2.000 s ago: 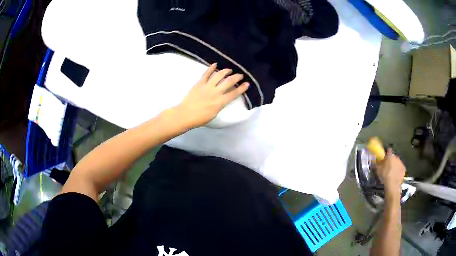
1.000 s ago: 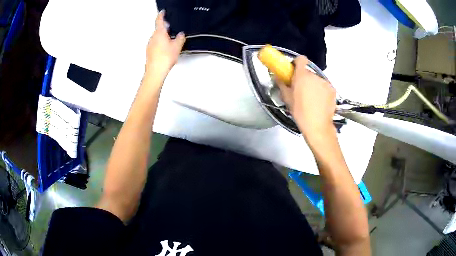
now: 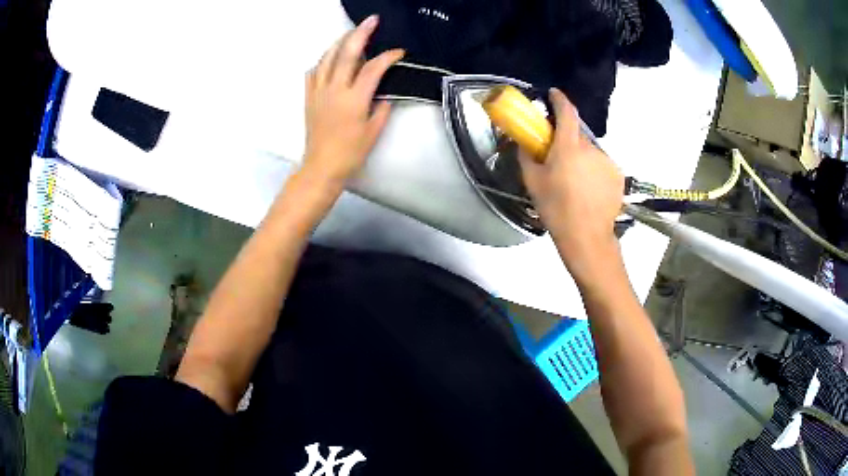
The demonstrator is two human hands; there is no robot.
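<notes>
A black garment [image 3: 521,42] with a small white print lies over the far part of the white padded board [image 3: 418,172]. Its black hem band [image 3: 414,82], edged with thin light lines, runs along the board. My right hand [image 3: 575,181] grips the yellow-orange handle of the steam iron [image 3: 479,149]. The iron's pointed soleplate covers the right part of the band and overlaps the board. My left hand [image 3: 344,107] lies at the left end of the band, fingers apart on the cloth; whether it pinches the edge is hidden.
A white hose [image 3: 744,256] and yellowish line [image 3: 739,177] run right from the iron. A dark patch [image 3: 130,118] is on the white table at left. A blue-framed bin [image 3: 58,293] with a printed sheet stands left. A light-blue slotted basket [image 3: 569,358] is below the table.
The iron came from beyond the table's right side onto the band, and has since shifted little. My left hand moved left along the band, then slightly right, its fingers now more spread.
</notes>
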